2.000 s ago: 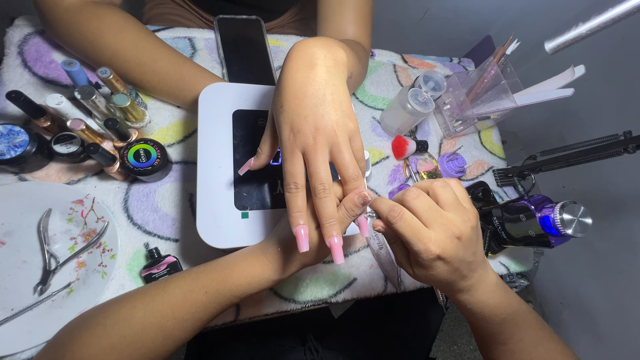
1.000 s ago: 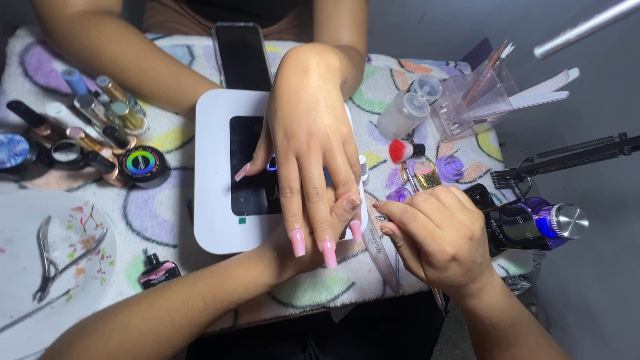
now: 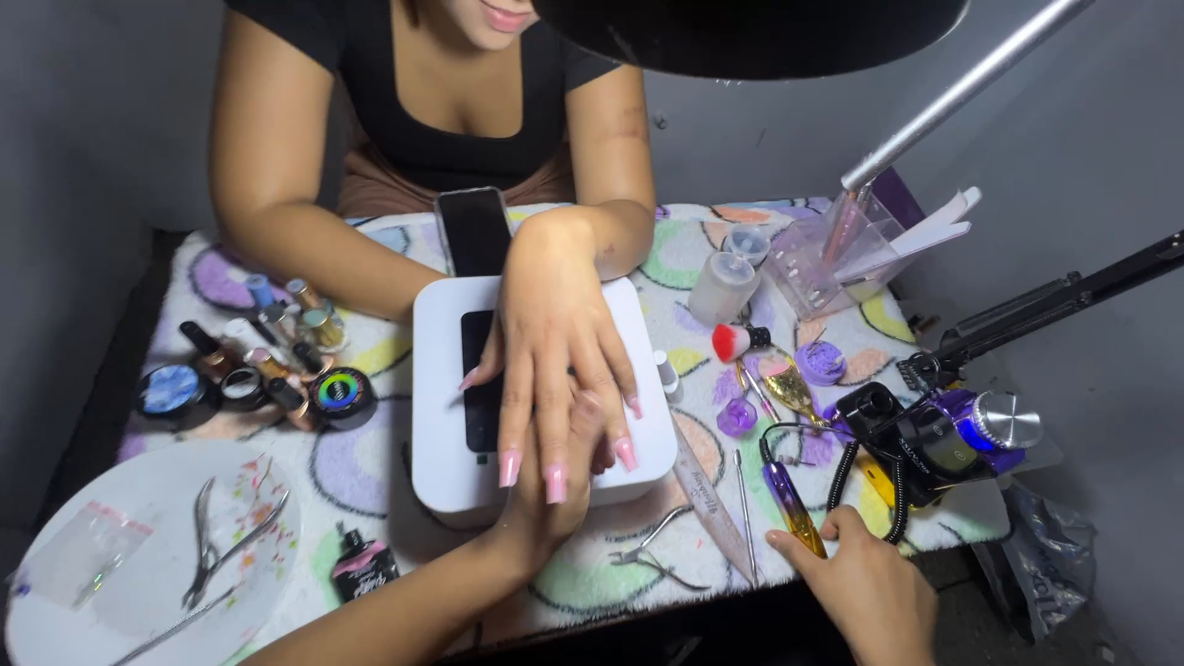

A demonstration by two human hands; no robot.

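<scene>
My left hand (image 3: 555, 472) holds the other person's hand (image 3: 560, 342) from below, above a white nail lamp (image 3: 435, 398); that hand has long pink nails. At the table's front right, my right hand (image 3: 860, 573) has its thumb and index finger at the rear end of a purple-and-gold electric nail drill handpiece (image 3: 792, 509). Its cord runs toward the drill's control unit (image 3: 943, 444). Left of the handpiece lie a slim metal tool (image 3: 745, 518), a nail file (image 3: 712, 504) and a cuticle nipper (image 3: 652, 552).
A plate (image 3: 277, 573) with another nipper (image 3: 208, 546) stands front left, near polish bottles (image 3: 277, 351). A clear organizer (image 3: 814, 268) with files, plastic bottles (image 3: 723, 287) and a red brush (image 3: 731, 342) are at right. Above hangs a dark lamp head (image 3: 758, 32).
My right hand has moved away from the other person's fingers, right and toward the front, to the drill handpiece. My left hand still supports their hand. The view has tilted up.
</scene>
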